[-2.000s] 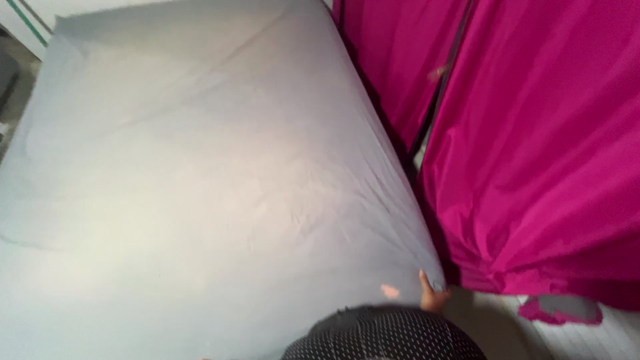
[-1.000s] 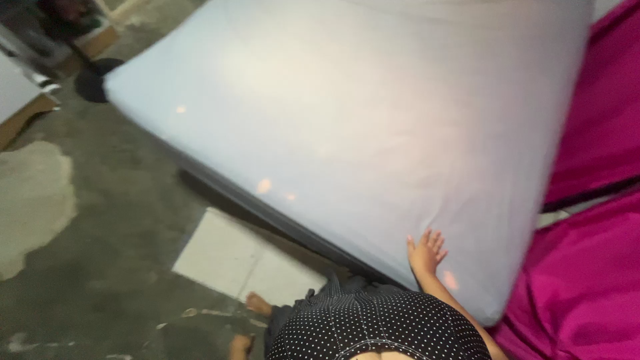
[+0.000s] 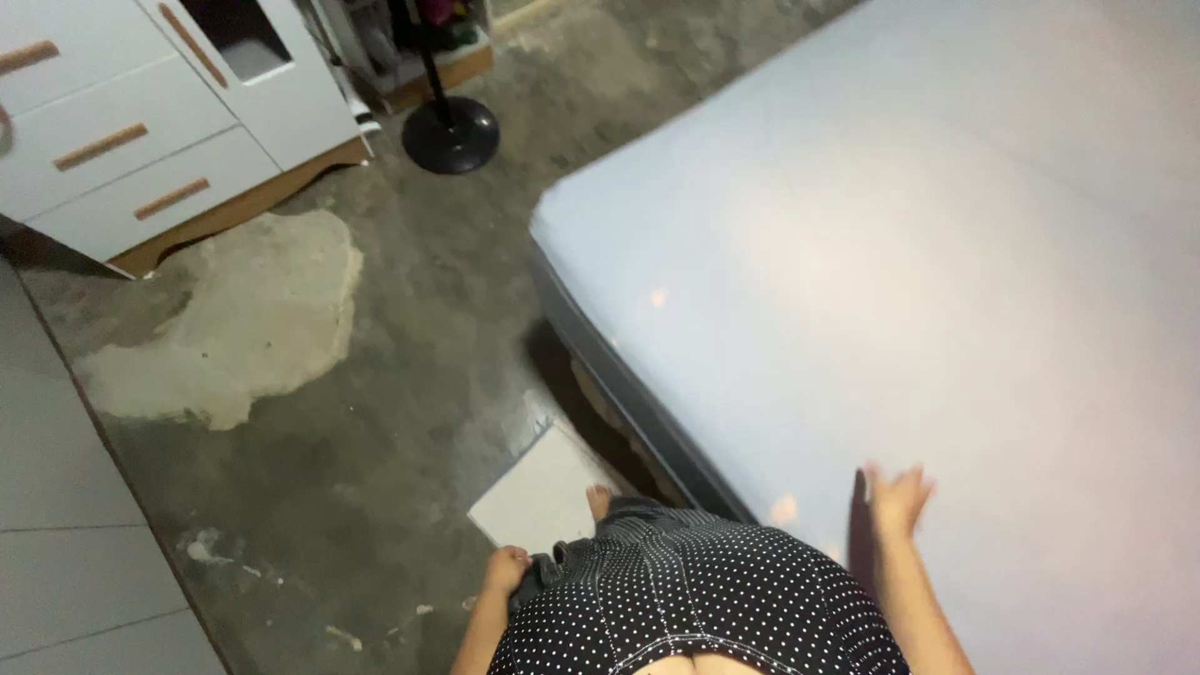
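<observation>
A mattress in a pale blue-grey fitted sheet [image 3: 937, 281] fills the right side of the view, with small light spots near its edge. Over its near part is my right hand [image 3: 900, 499], blurred, fingers apart and holding nothing, with a dark shadow beside it. Whether it touches the sheet cannot be told. My left hand [image 3: 507, 568] hangs low beside my dark trousers, its fingers curled; whether anything is in it is unclear. The black polka-dot top [image 3: 694, 591] I wear lies between the two hands.
At the upper left stands a white dresser [image 3: 103, 103] with wooden handles. A black round stand base [image 3: 451, 135] rests on the concrete floor [image 3: 394, 375]. A white tile [image 3: 539, 487] lies by my foot, beside the dark bed base [image 3: 628, 384]. A white panelled cabinet [image 3: 75, 487] lines the left edge.
The view has swung left, away from the pink curtains, onto the floor and dresser. My right hand, at the mattress corner two seconds ago, is now over its near part. My left hand has come into view.
</observation>
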